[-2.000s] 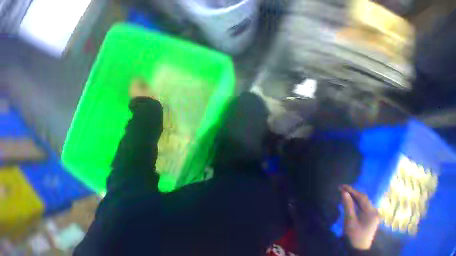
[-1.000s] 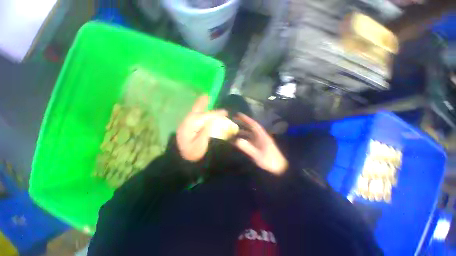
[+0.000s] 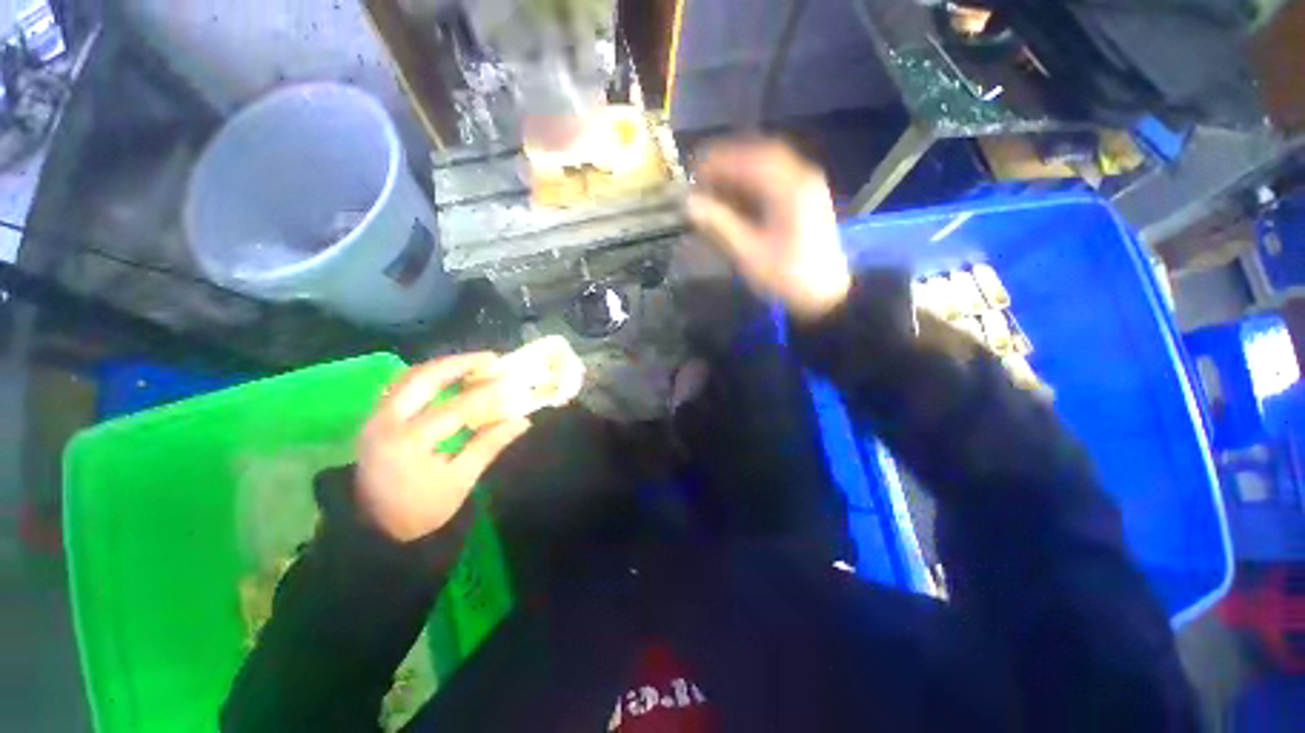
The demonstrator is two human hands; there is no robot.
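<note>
My left hand [image 3: 429, 444] holds a cream-white moulded part [image 3: 541, 375] between thumb and fingers, in front of the grey machine bed [image 3: 501, 236]. My right hand [image 3: 780, 222] is blurred and raised just right of the yellow-tan fixture [image 3: 587, 179]; I cannot tell if it holds anything. The top of the fixture is lit by glare. The green bin [image 3: 158, 430] at left holds cream parts, mostly hidden by my left arm. The blue bin [image 3: 1145, 372] at right holds rows of pale parts [image 3: 973, 308], partly behind my right arm.
A pale grey-white bucket [image 3: 301, 201] stands left of the machine. A green-topped bench [image 3: 930, 72] with a pale leg is at the upper right. More blue crates [image 3: 1245, 358] are at the right edge. My knees are below the machine.
The view has swung up toward the machine. My hands, close together a second ago, are now apart; the left holds a part and the right has moved up beside the fixture.
</note>
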